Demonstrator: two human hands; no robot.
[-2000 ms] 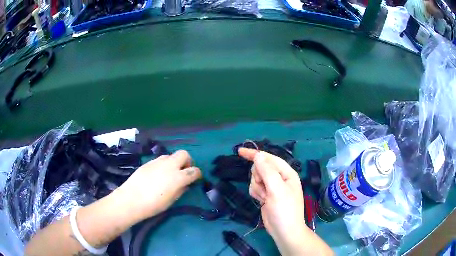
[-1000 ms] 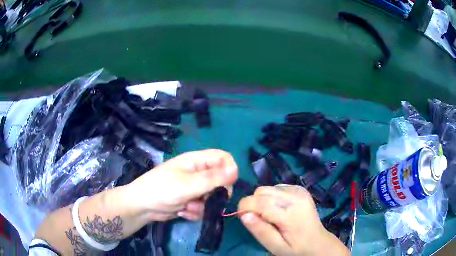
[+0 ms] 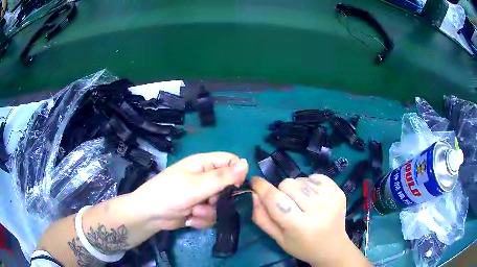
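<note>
My left hand (image 3: 193,190) grips a short black plastic piece (image 3: 227,227) that hangs down below its fingers. My right hand (image 3: 298,214) is just right of it, fingertips pinching a thin reddish wire (image 3: 241,193) at the top of the piece. The fingers hide where the wire meets the piece. A heap of black ribbed pieces (image 3: 314,133) lies behind my right hand. Another heap of black flatter pieces (image 3: 141,117) lies at left, beside a clear plastic bag (image 3: 39,156).
A blue and silver aerosol can (image 3: 416,180) leans at right on crumpled clear bags (image 3: 436,224). A thin red stick (image 3: 366,195) lies beside it. Black headbands (image 3: 372,26) rest on the green belt (image 3: 209,47), at far right and far left. White sheet (image 3: 170,87) under the left heap.
From two seconds ago, the hands have come together over the bench, the left holding a black piece. Since one second ago, the right fingertips have moved up close to the left fingers.
</note>
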